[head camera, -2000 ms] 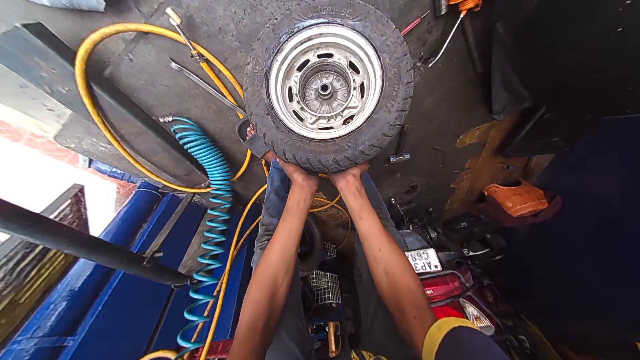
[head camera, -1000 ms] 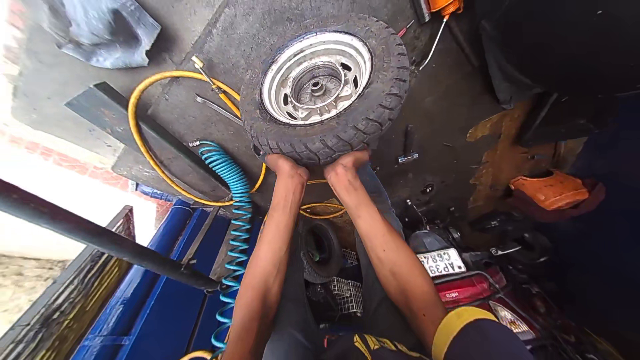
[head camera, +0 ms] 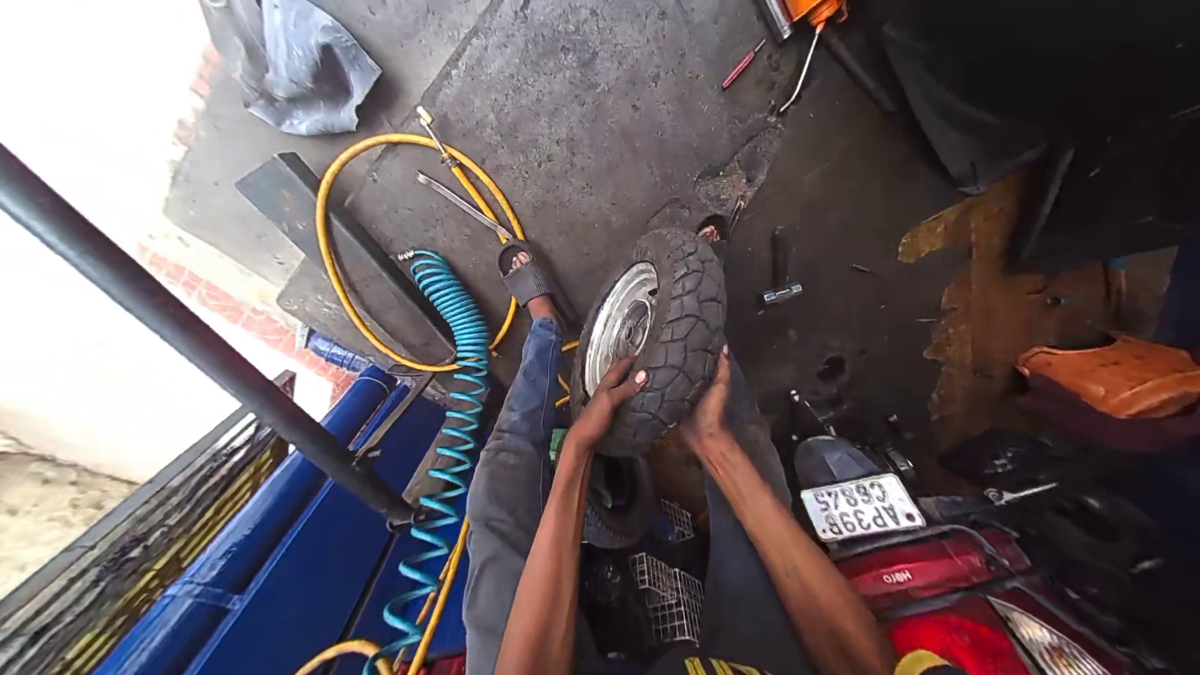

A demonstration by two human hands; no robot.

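A tyre on a silvery metal wheel rim (head camera: 626, 319) stands upright and slightly tilted between my legs, its tread (head camera: 682, 328) facing me and the rim facing left. My left hand (head camera: 603, 403) grips the near left side, thumb and fingers at the rim edge and sidewall. My right hand (head camera: 710, 403) presses flat along the tread's right side. Whether the tyre touches the floor cannot be told. Another black tyre (head camera: 619, 506) lies below it, partly hidden by my left forearm.
A yellow hose (head camera: 323, 225), a coiled teal air hose (head camera: 464, 328) and a metal lever (head camera: 459, 199) lie left. A hammer (head camera: 781, 293) lies right, beyond a red motorcycle tail (head camera: 937, 572) with a plate. Wire baskets (head camera: 670, 600) are below; a blue metal frame (head camera: 281, 562) stands left.
The wheel has turned from showing its rim face broadly to showing mostly tread. My hands have moved from its near underside to its two sides.
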